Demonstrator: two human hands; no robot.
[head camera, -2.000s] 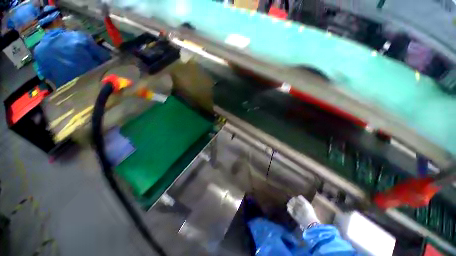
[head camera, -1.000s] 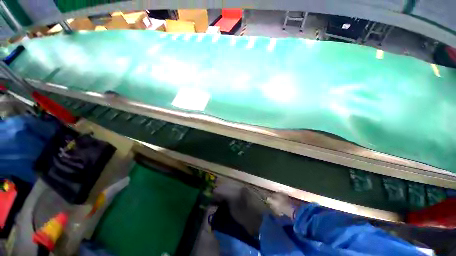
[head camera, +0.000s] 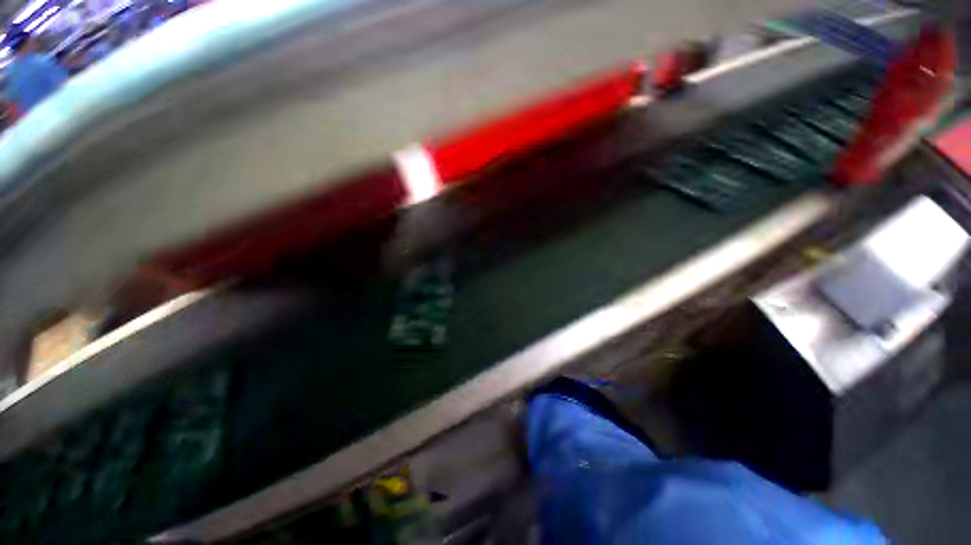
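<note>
The dark-green conveyor belt (head camera: 554, 287) runs diagonally across the blurred view, between a pale near rail (head camera: 596, 330) and a red strip (head camera: 532, 122) at its far side. One circuit board (head camera: 424, 309) lies apart at mid-belt; a greyish blur touches its far end, and I cannot tell what it is. Several boards (head camera: 735, 160) lie in a row at the upper right, and more (head camera: 197, 415) at the lower left. My blue clothing (head camera: 639, 479) fills the lower middle and ends in a dark edge. Neither of my hands can be made out.
A metal box (head camera: 825, 330) with a white block (head camera: 916, 245) and a grey piece on top stands at the right. A red upright part (head camera: 900, 106) is beyond it. Yellow-green parts (head camera: 389, 500) are at the bottom. A person in blue (head camera: 32, 75) is far off at the upper left.
The view has swung and come closer to the belt. The green mat and hose have left the picture, the metal box has come in at the right, and my gloved hands no longer show.
</note>
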